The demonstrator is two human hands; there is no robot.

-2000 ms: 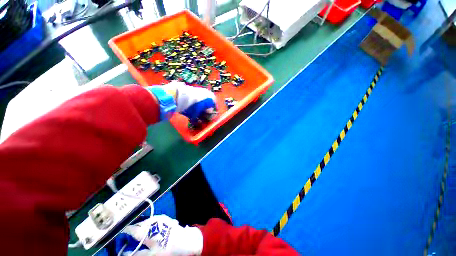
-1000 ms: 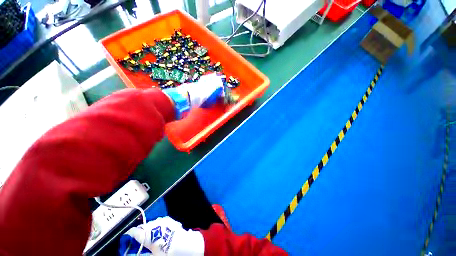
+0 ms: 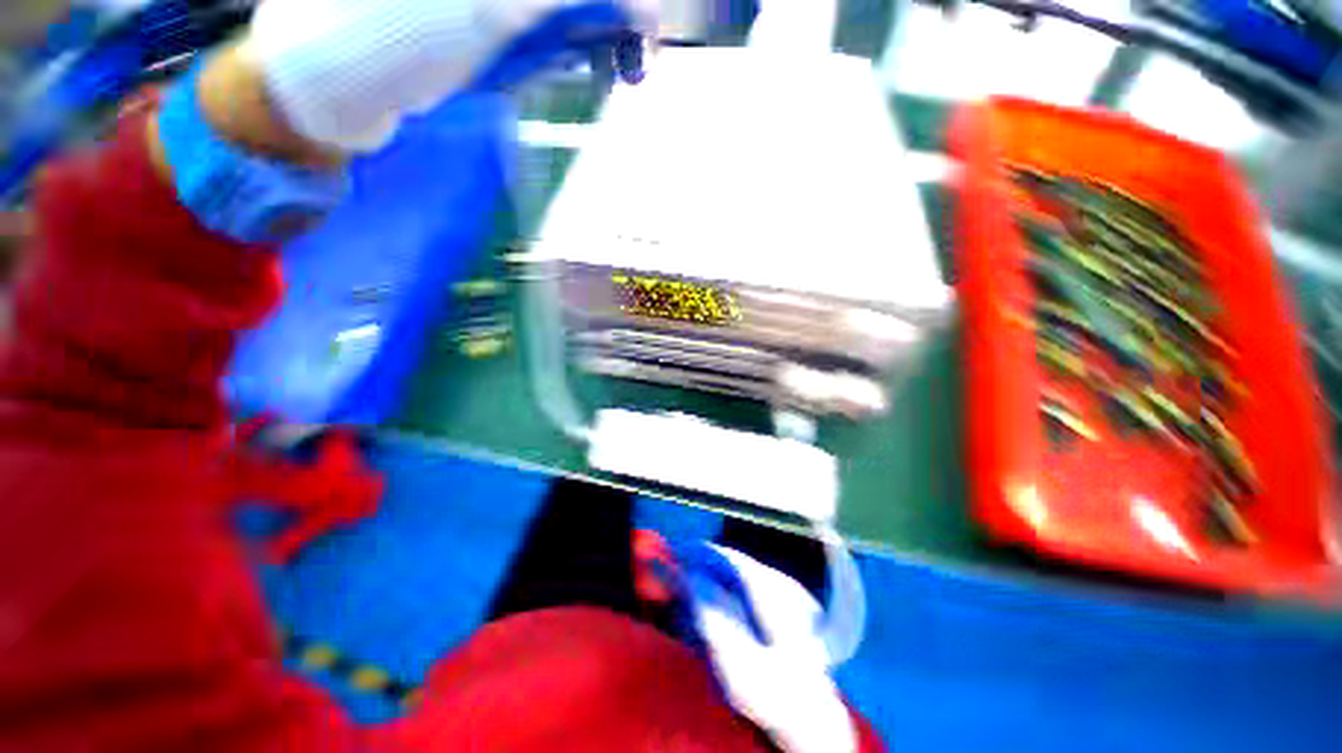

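Note:
The view is strongly blurred. My left hand [image 3: 398, 66], in a white and blue glove, is raised at the upper left, cut by the top edge. A dark shape shows at its fingertips; I cannot tell whether it is held. My right hand [image 3: 758, 625], also gloved, is low in front of my lap below the bench edge. A white cable [image 3: 849, 596] loops down beside it; its grip is unclear. The electronic load [image 3: 751, 177] stands ahead with blurred yellow digits. The white power strip [image 3: 714, 459] lies before it at the bench edge.
The red-orange tray [image 3: 989, 368], heaped with boards, is right of the load. The blue tray [image 3: 427, 221] is at the left, partly behind my left hand and wrist. A few loose boards [image 3: 480, 316] lie on the green mat between blue tray and load. Blue floor shows below.
The view has swung left, so the load and blue tray now show and the red-orange tray sits at the right. My left hand has left that tray and is raised at the upper left.

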